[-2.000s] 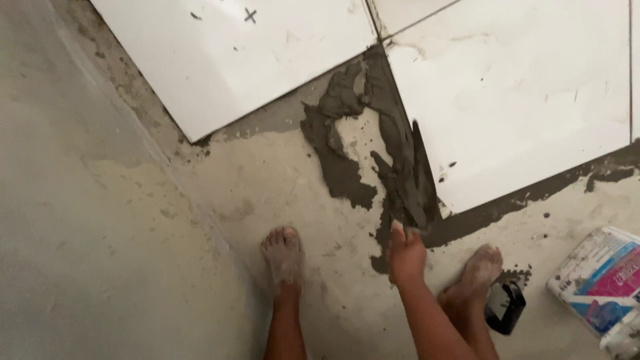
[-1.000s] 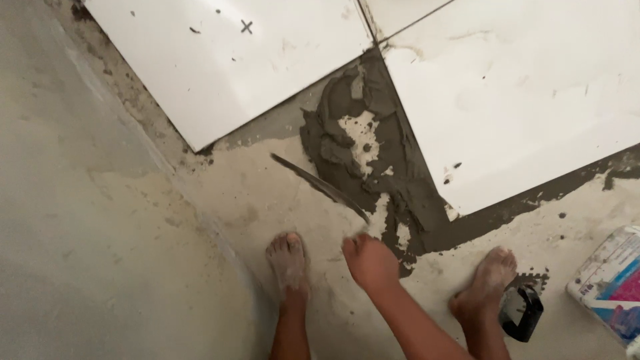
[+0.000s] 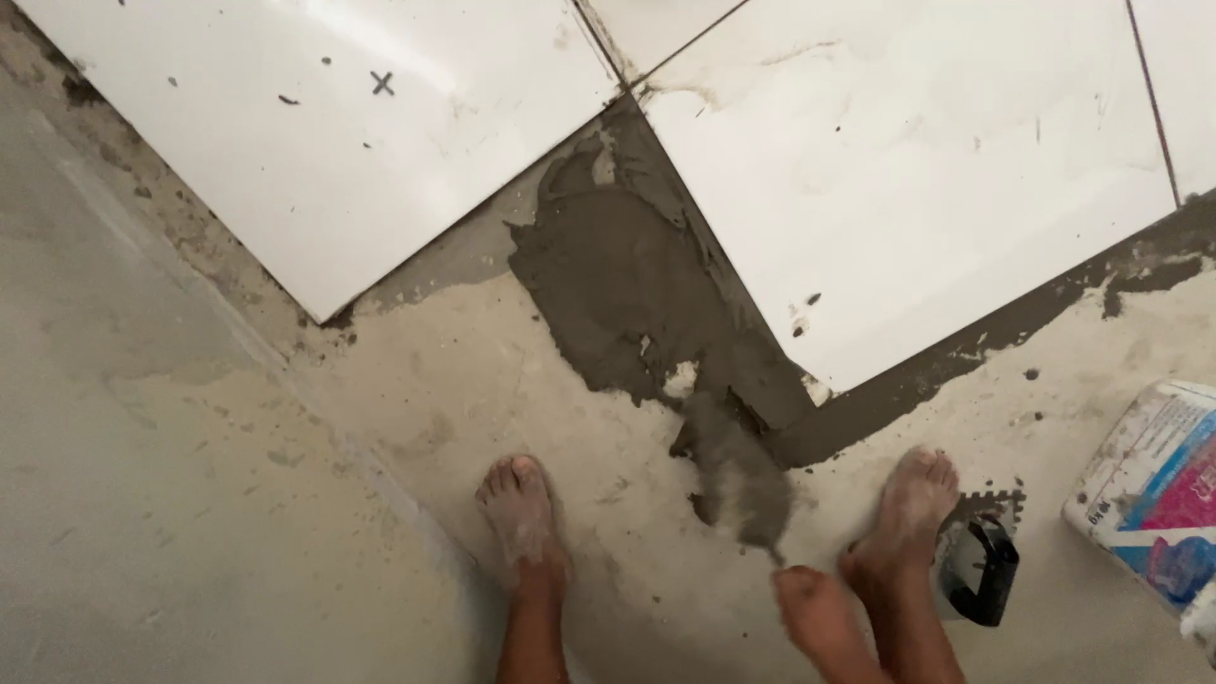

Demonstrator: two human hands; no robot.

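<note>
My right hand point(image 3: 819, 608) is closed around the handle of a trowel point(image 3: 750, 494), whose blade is blurred and lies over the lower end of a patch of grey mortar point(image 3: 617, 275). The mortar is spread on the concrete floor point(image 3: 427, 380) in the corner between two white tiles, one at the left point(image 3: 332, 142) and one at the right point(image 3: 855, 190). A few bare spots show through it. My left hand is not in view.
My bare feet stand on the floor, left point(image 3: 521, 503) and right point(image 3: 907, 503). A notched trowel with a black handle point(image 3: 993, 579) lies beside the right foot. A printed bag point(image 3: 1154, 494) is at the right edge, and a wall point(image 3: 142, 427) runs along the left.
The trowel has swung from pointing left over bare floor to lying over the lower mortar, and my right hand has moved right and down. The mortar now covers more floor and looks smoother.
</note>
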